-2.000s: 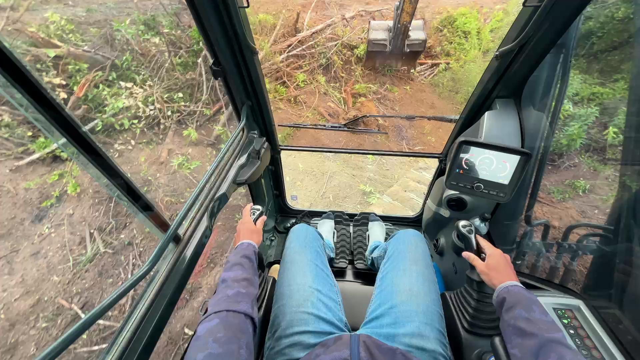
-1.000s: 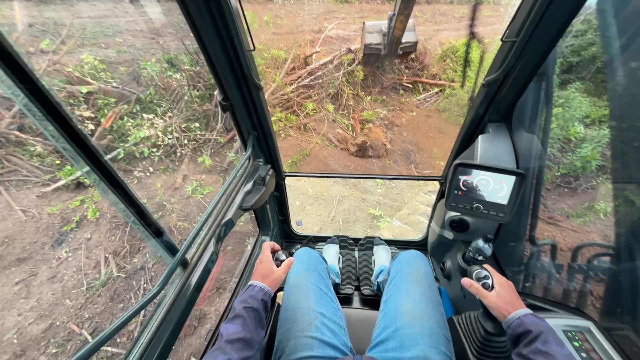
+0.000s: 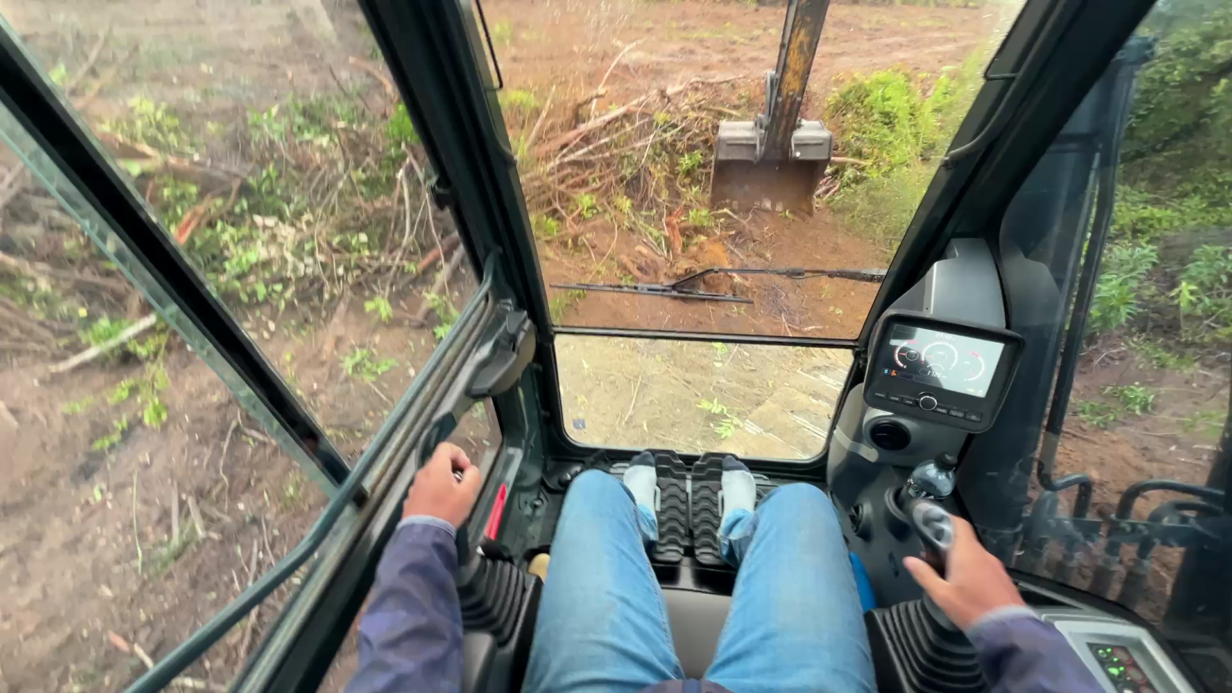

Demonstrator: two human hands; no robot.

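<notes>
My left hand is closed around the top of the left joystick, whose black rubber boot shows below; most of the handle is hidden by the fingers. On the right, my right hand grips the right joystick, its thumb lying toward the inner side, above another rubber boot. Through the windshield, the excavator bucket hangs from the worn yellow arm, close to the reddish soil beside a brush pile.
A monitor with gauges stands at the right, above a bottle. Both feet rest by the ribbed pedals. A wiper crosses the windshield. Cut branches lie outside at left, green bushes beyond the bucket.
My left hand has moved forward with its joystick from one second ago. The bucket now shows lower in the windshield, its open face more visible. My right hand stays on its joystick.
</notes>
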